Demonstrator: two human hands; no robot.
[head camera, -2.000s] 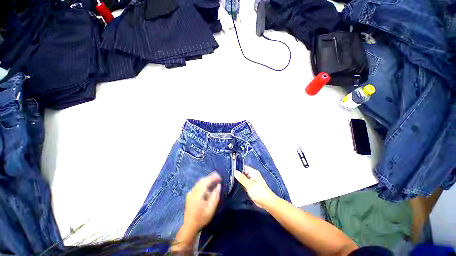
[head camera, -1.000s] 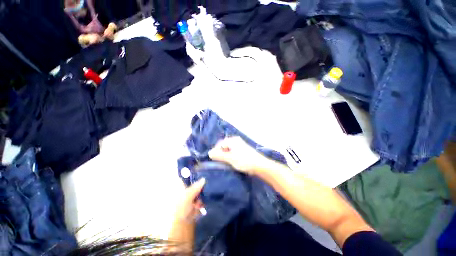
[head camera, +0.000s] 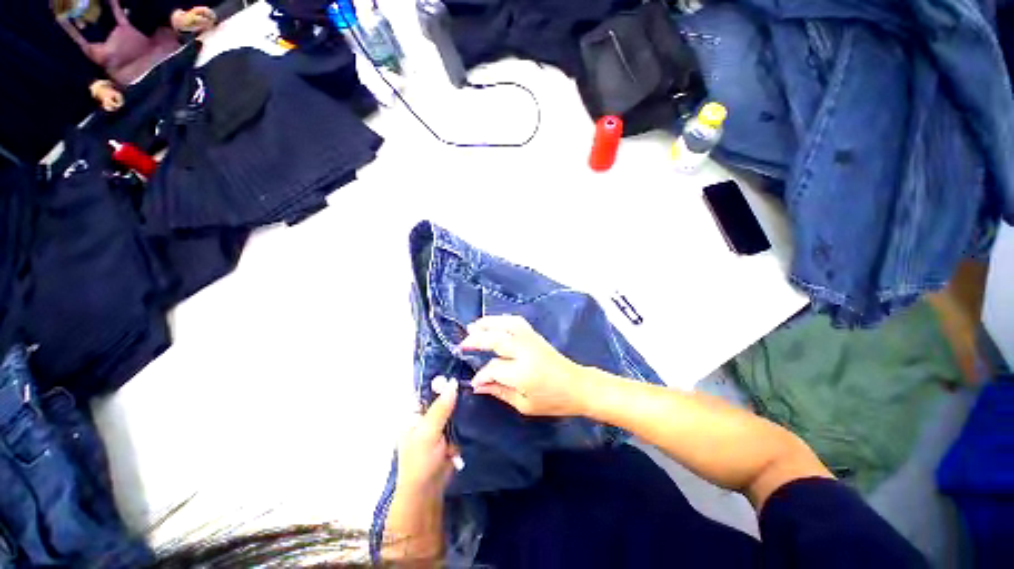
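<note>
The blue denim jeans (head camera: 534, 291) lie on the white table in front of me, turned with the waistband (head camera: 436, 283) towards the upper left. The lower part reaches my lap. My right hand (head camera: 520, 365) pinches the denim near the waistband opening. My left hand (head camera: 428, 445) holds the edge of the denim just below, its fingertips close to the right ones. A small white bit shows beside my left fingers. The thread snips (head camera: 627, 308) lie on the table to the right of the jeans.
A phone (head camera: 736, 218), a red thread cone (head camera: 606, 142) and a yellow-capped bottle (head camera: 699, 137) stand or lie at right. A black bag (head camera: 637, 69) and denim pile (head camera: 867, 167) are behind. Dark pinstriped garments (head camera: 261, 145) lie upper left, near another person's hands (head camera: 194, 19). Green cloth (head camera: 862, 378) is lower right.
The jeans have turned from facing straight up to lying askew, waistband at upper left. Both hands have come together at the opening. The camera view has shifted, showing another person at upper left.
</note>
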